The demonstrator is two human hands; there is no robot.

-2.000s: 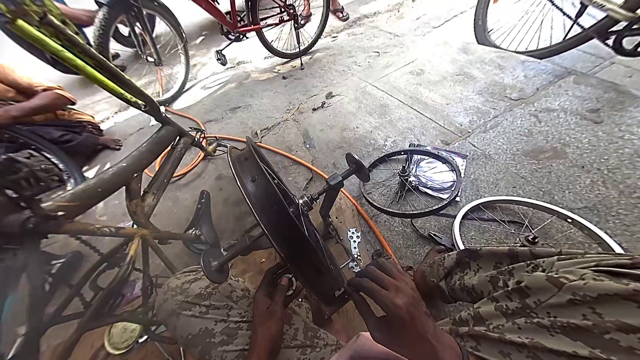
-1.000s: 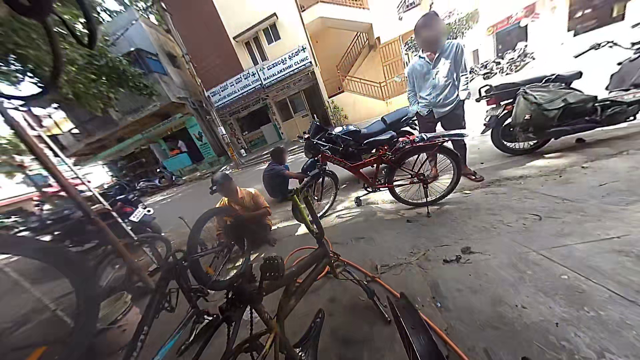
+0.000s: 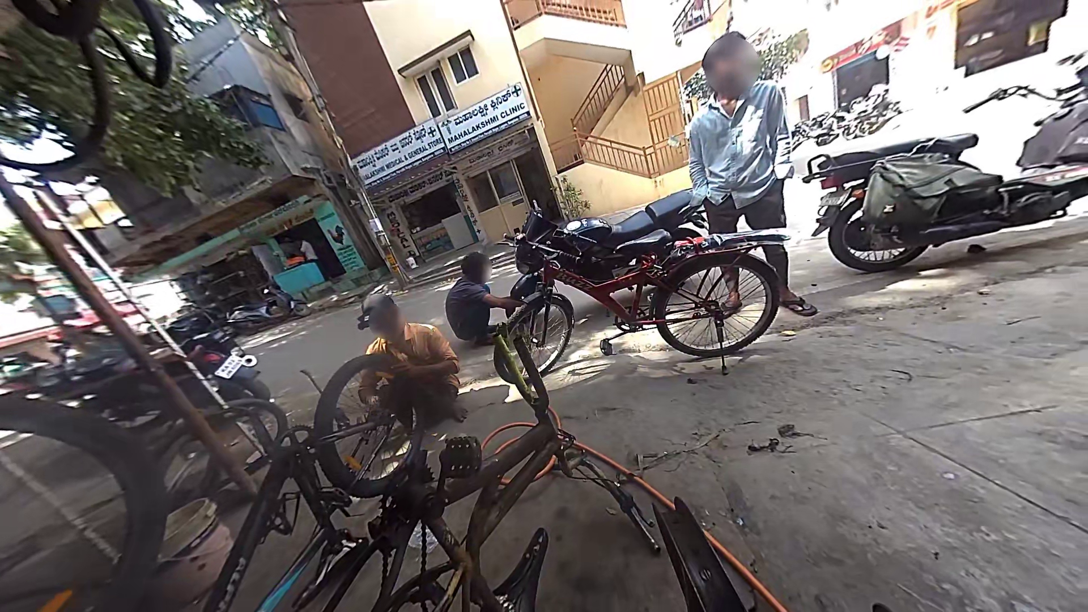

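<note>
Neither my left hand nor my right hand shows in the head view now. At the bottom edge, right of centre, the upper part of a dark bicycle wheel rim stands on edge; its lower part is cut off, so what touches it is hidden. To its left is a worn bicycle frame with a black pedal and a black saddle. An orange hose runs on the ground behind the rim.
A person in an orange shirt squats behind an upright bicycle wheel. Another person crouches near a red bicycle; a third stands behind it. A motorcycle is parked at right. A bucket stands lower left.
The view has swung up from the ground work to the street. Both my hands, at the dark rim two seconds ago, have left the view, as have the two wheels lying on the ground.
</note>
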